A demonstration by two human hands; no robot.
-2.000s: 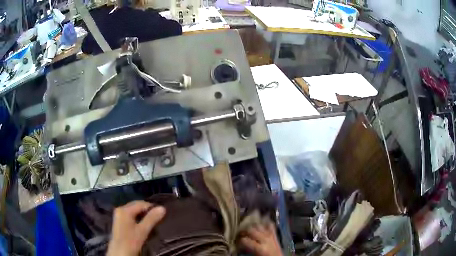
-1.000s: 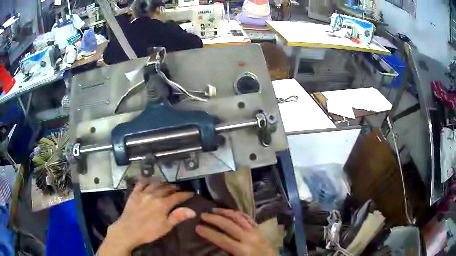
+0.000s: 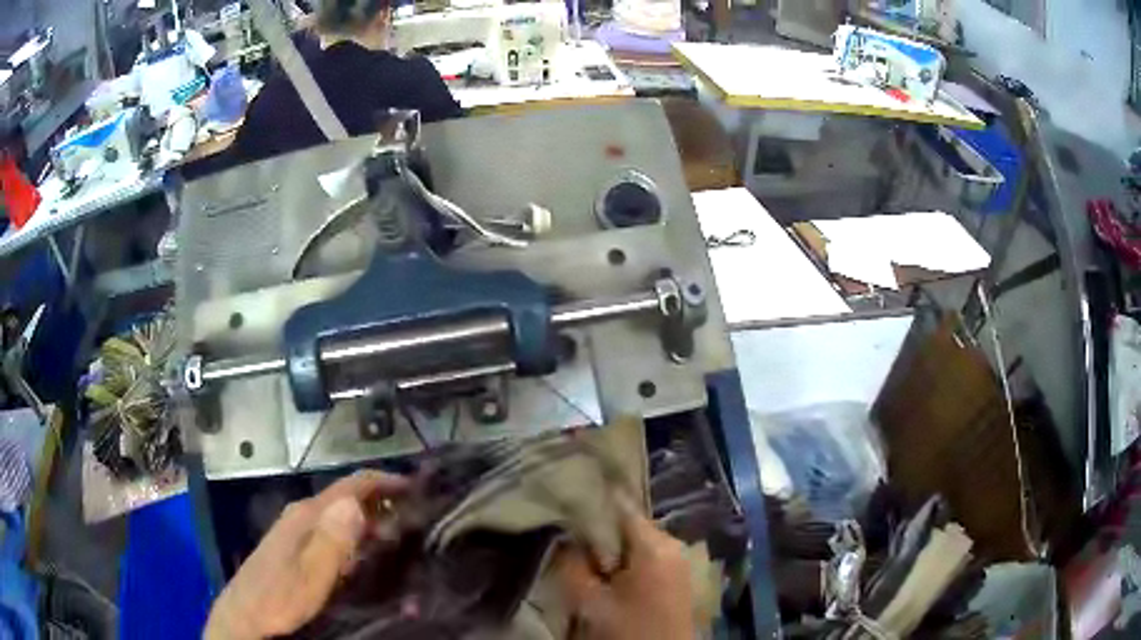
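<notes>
A crumpled fabric piece [image 3: 538, 488], dark brown with a tan side, is blurred in front of the machine's lower edge. My right hand [image 3: 638, 569] is closed on its tan part. My left hand [image 3: 300, 550] is at its left side, thumb and fingertips close to the dark brown cloth; blur hides whether they grip it. The grey metal plate [image 3: 488, 163] tilts towards me and carries a dark blue clamp head [image 3: 419, 298] with a bright cylinder. The fabric and my hands cover part of the plate's front edge and the space below.
Brown and tan bundles [image 3: 920, 569] lie at the lower right. A fanned pile of pieces [image 3: 131, 394] stands at the left above a blue bin [image 3: 169, 544]. A person in dark clothing [image 3: 350, 94] is behind the machine. White-topped tables [image 3: 826, 94] stand further back.
One second ago both hands lay flat over dark brown cloth. Now the cloth is lifted and crumpled with its tan side showing, and my right hand has closed on it. My left hand has moved slightly left.
</notes>
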